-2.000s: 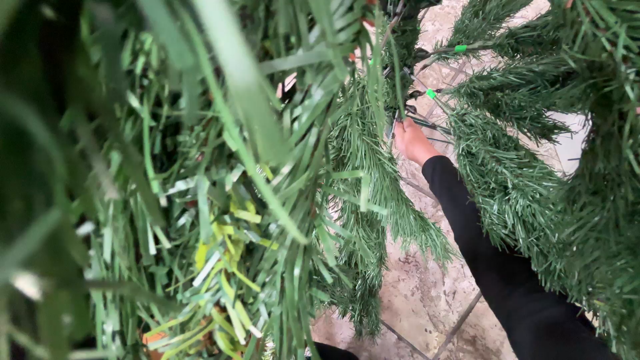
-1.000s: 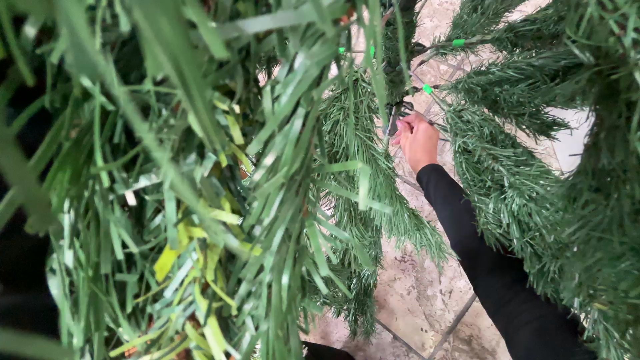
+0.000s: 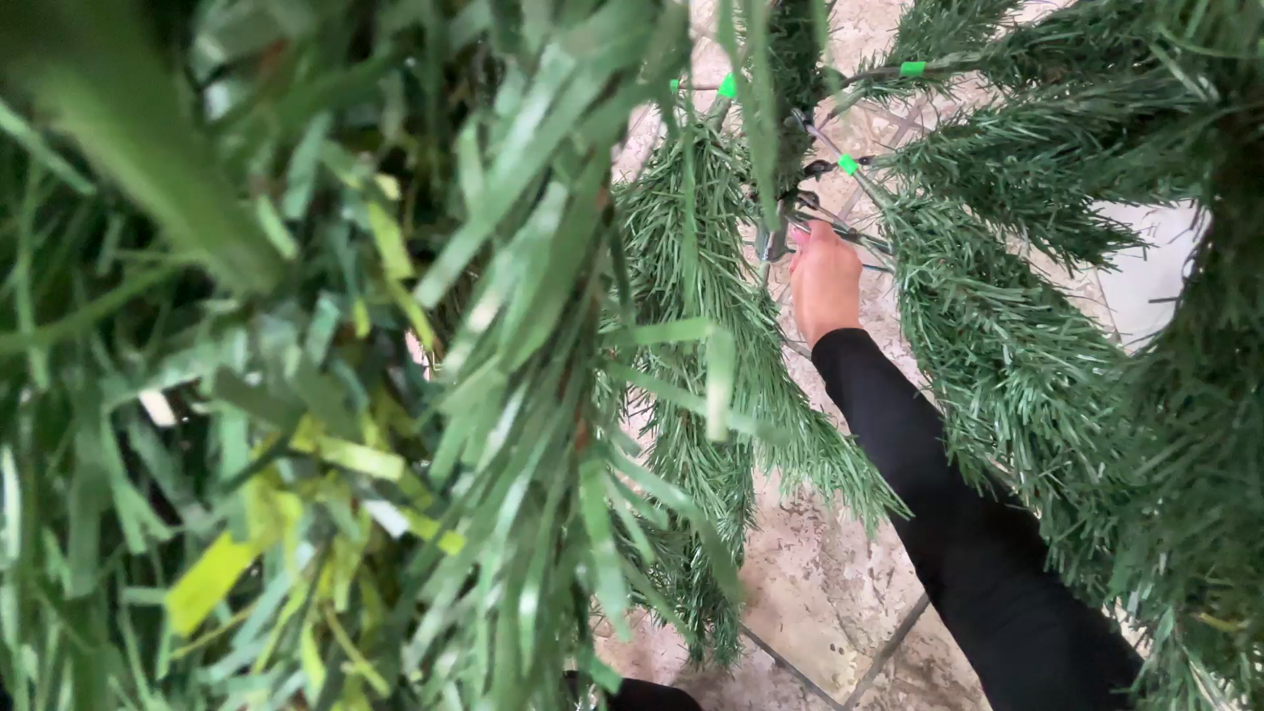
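Note:
My right hand [image 3: 826, 281], at the end of a black sleeve, reaches in to the centre pole of an artificial Christmas tree. Its fingertips are at a dark metal branch bracket [image 3: 775, 240], where thin branch rods come together; whether they grip anything is hidden. Just above the hand, a branch rod bears a green tape marker [image 3: 847, 164]. Two more green markers, one at the upper right [image 3: 912, 68] and one left of the pole [image 3: 728, 86], sit on other branch stems. My left hand is not visible.
Blurred green branches [image 3: 533, 326] fill the left half, close to the camera. Other artificial branches [image 3: 1007, 326] spread along the right side. Beneath lies a stone-look tiled floor [image 3: 820, 583], with a white object [image 3: 1145, 267] on the right. Something black shows at the bottom edge.
My right hand stays by the pole, while its fingers and wrist have turned slightly. The near branches on the left have shifted across the view.

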